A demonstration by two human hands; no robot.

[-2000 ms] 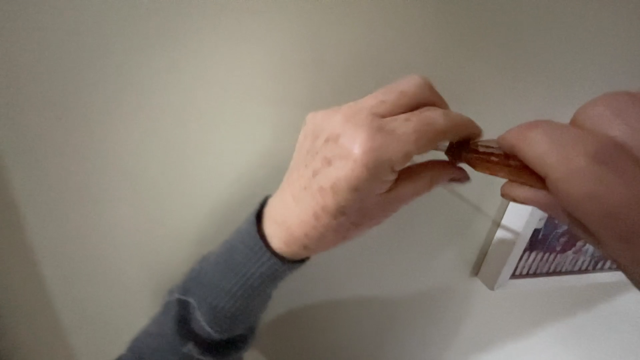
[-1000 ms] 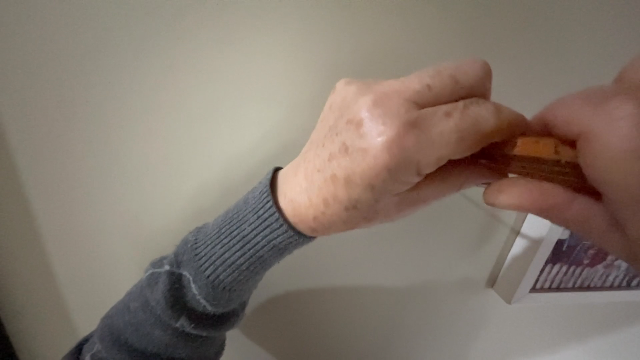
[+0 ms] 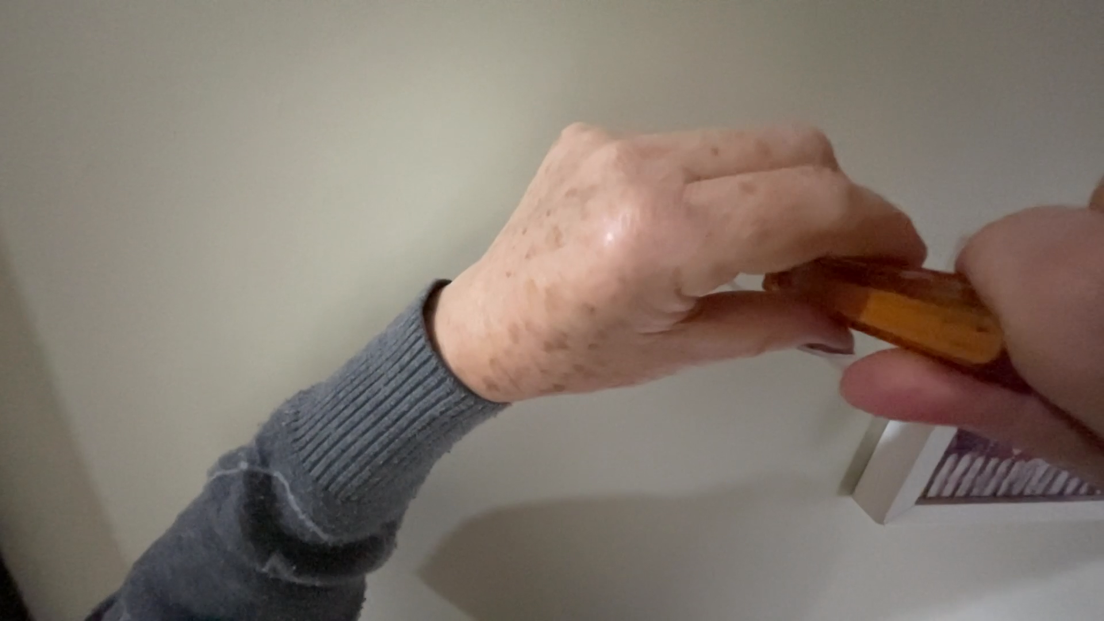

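An amber, translucent tool handle (image 3: 923, 319), perhaps a screwdriver's, lies between my two hands at the right. My left hand (image 3: 655, 250), in a grey ribbed cuff, pinches its left end between thumb and fingers. My right hand (image 3: 1026, 345), partly cut off by the right edge, grips the other end with thumb and fingers. Behind the left fingers a small bit of something pale or metallic shows; the rest of the tool is hidden by that hand.
A plain pale wall (image 3: 259, 172) fills the background, with a soft shadow low in the middle. A white-framed picture (image 3: 897, 483) is at the lower right, below my right hand. A dark edge shows at the bottom left corner.
Both hands stay at the handle. More of the amber handle shows between them than a second ago, and my right fingers have shifted on it.
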